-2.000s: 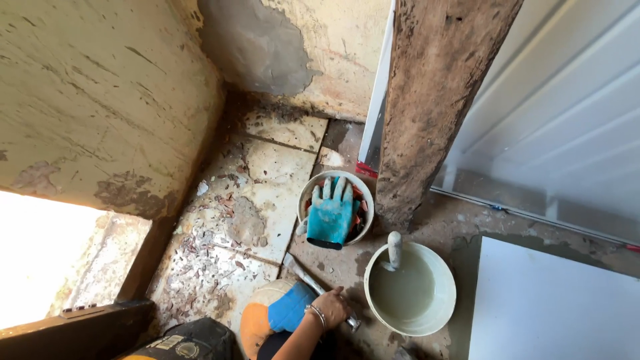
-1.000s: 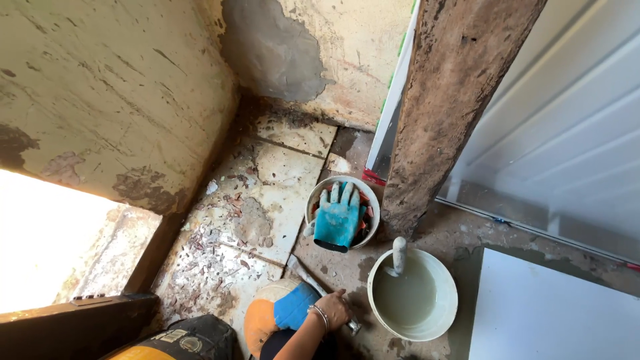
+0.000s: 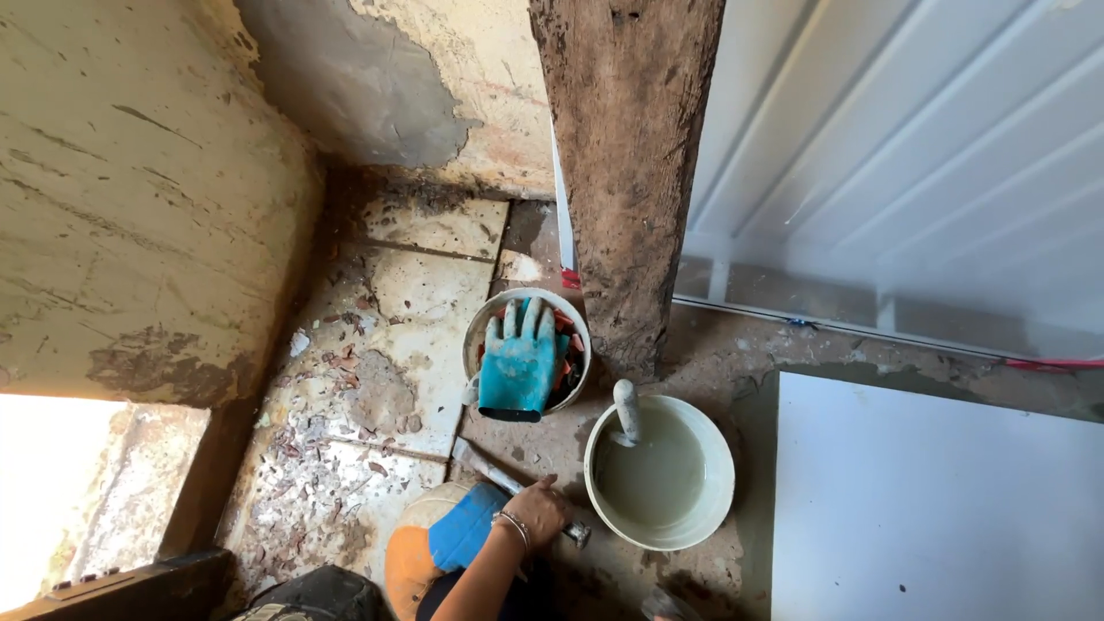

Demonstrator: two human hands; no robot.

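My left hand (image 3: 539, 515), with a bracelet at the wrist, is closed around the shaft of a long metal chisel (image 3: 500, 474). The chisel's flat blade points up-left at the edge of a worn floor tile (image 3: 420, 414); its thick end sticks out to the right of the hand. At the bottom edge a blurred grey tool (image 3: 668, 602) shows, with a sliver of what may be my right hand beneath it; the rest is out of frame. A teal-coated work glove (image 3: 519, 366) lies on red rubble in a white bucket (image 3: 473, 332) above the chisel.
Right of my left hand stands a bucket of cloudy water (image 3: 729, 483) with a handled tool (image 3: 628, 410) in it. A rough wooden post (image 3: 625, 172) rises behind. A white panel (image 3: 931, 509) lies at right on grey mortar. Loose chips (image 3: 293, 457) cover the left tiles.
A blurred grey tool now shows at the bottom edge, where neither earlier frame shows it. My left hand stays on the chisel.
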